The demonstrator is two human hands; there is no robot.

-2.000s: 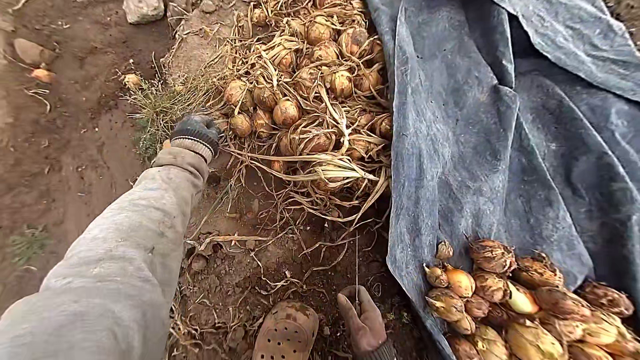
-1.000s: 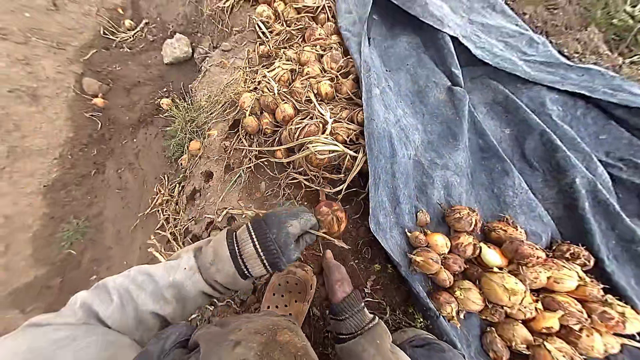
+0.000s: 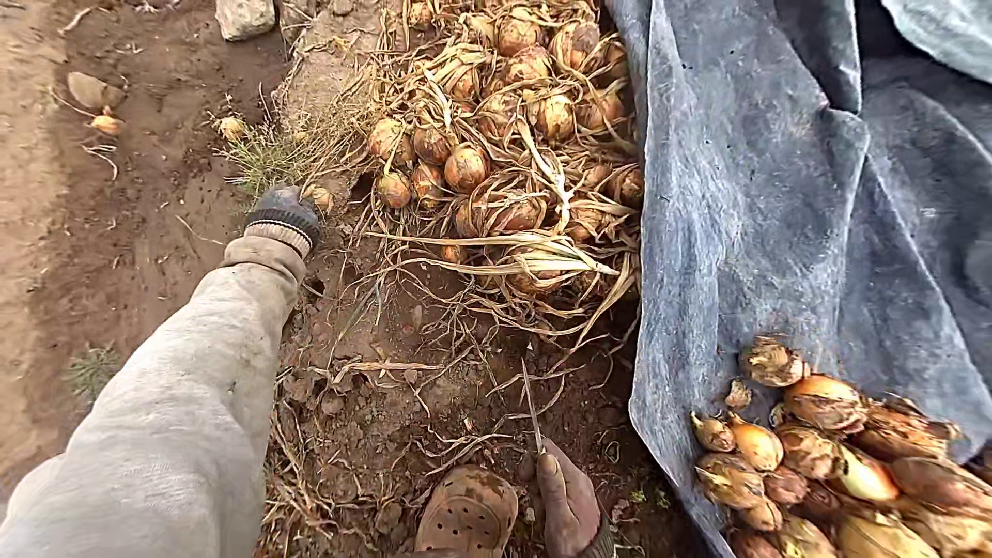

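My left hand [image 3: 285,209], in a dark knit-cuffed glove, reaches to the soil at the left of the onion pile. A small onion [image 3: 318,198] lies right against its fingers; whether they grip it is unclear. Bare, my right hand [image 3: 566,496] is low in the view, closed on a thin-bladed knife [image 3: 532,407] that points up and away. Beyond both hands lie many onions with dry tops [image 3: 466,167], heaped on the ground. Trimmed onions [image 3: 821,457] rest on a grey-blue fabric sheet [image 3: 721,232] at the right.
A clog shoe [image 3: 469,511] stands beside my right hand. Stones [image 3: 245,17] and a few loose onions [image 3: 106,122] are at the upper left, near a tuft of green weed [image 3: 267,159]. Dry stalks litter the brown soil [image 3: 387,418].
One second ago both hands were close together near the shoe, with an onion by the gloved left hand. The left hand has since moved away to the upper left, and that onion no longer shows there.
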